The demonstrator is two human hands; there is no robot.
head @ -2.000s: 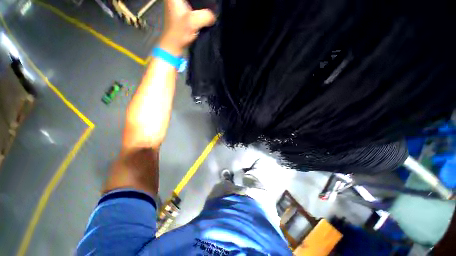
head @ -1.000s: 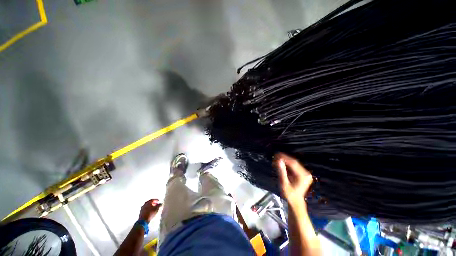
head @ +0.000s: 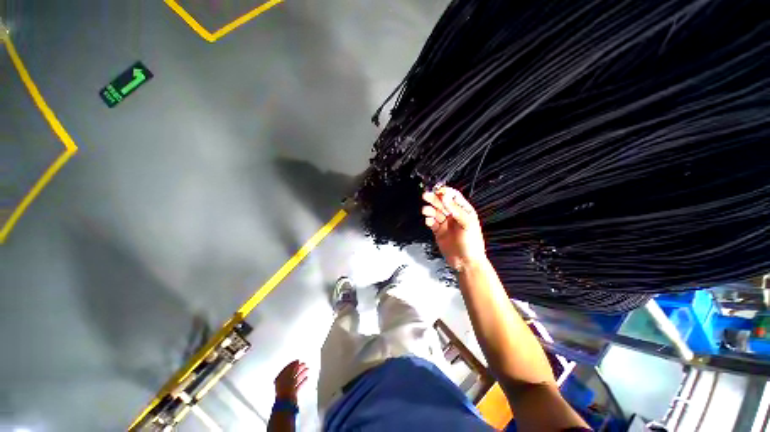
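Observation:
A thick bundle of long black cables [head: 608, 160] fills the upper right. Its cut ends, with small pale tips, gather at its left edge near the middle of the view. My right hand [head: 454, 226] is at these ends, its fingers curled and closed on a few of them; the exact grip is partly hidden. My left hand [head: 291, 381] hangs low beside my leg, away from the cables, with a blue wristband. It is small in view, looks empty and its fingers are loosely apart.
Yellow lines [head: 287, 268] cross the grey floor, with a green arrow sign [head: 127, 83] at upper left. A metal frame [head: 203, 371] stands at lower left. Blue bins [head: 696, 316] and a pale rail [head: 671, 331] are at lower right. An orange box [head: 496, 407] is near my right side.
My right hand has moved up and left to the cable ends. My left hand, high at the bundle two seconds ago, is now low at my side. The view has shifted.

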